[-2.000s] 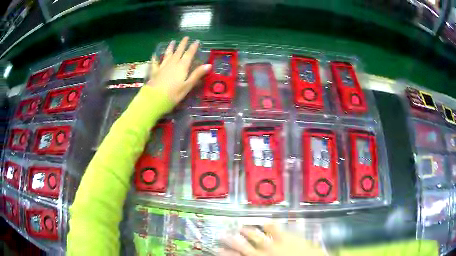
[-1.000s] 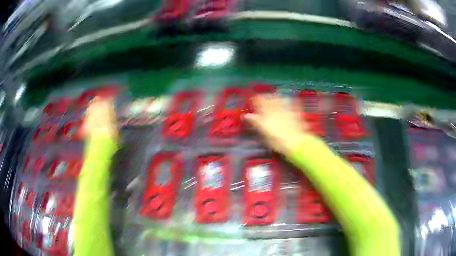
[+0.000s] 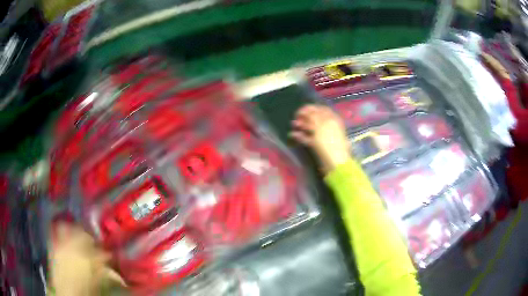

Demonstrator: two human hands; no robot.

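Clear blister trays with red phone bodies (image 3: pixel 200 165) lie tilted across the left and middle, strongly blurred. Several bodies show a black ring and a pale recess. My left hand (image 3: pixel 78 263) is at the lower left, blurred, beside the near left edge of these trays; its fingers cannot be made out. My right hand (image 3: pixel 318 130) is over the dark gap between these trays and the right tray, fingers bent, with no held thing visible. The tray of front-side phones (image 3: pixel 399 156) lies at the right, with yellow-framed screens and strong glare.
A green conveyor belt (image 3: pixel 255 40) runs beyond the bench edge, with more red pieces (image 3: pixel 58 43) at the far left. A white soft pile (image 3: pixel 477 87) lies beside the right tray. A person in a red sleeve (image 3: pixel 516 104) is at the right, above grey floor with a yellow line.
The view has turned to the right. My left hand has gone from the far part of the left trays to the lower left. My right hand has left the middle tray for the gap beside it.
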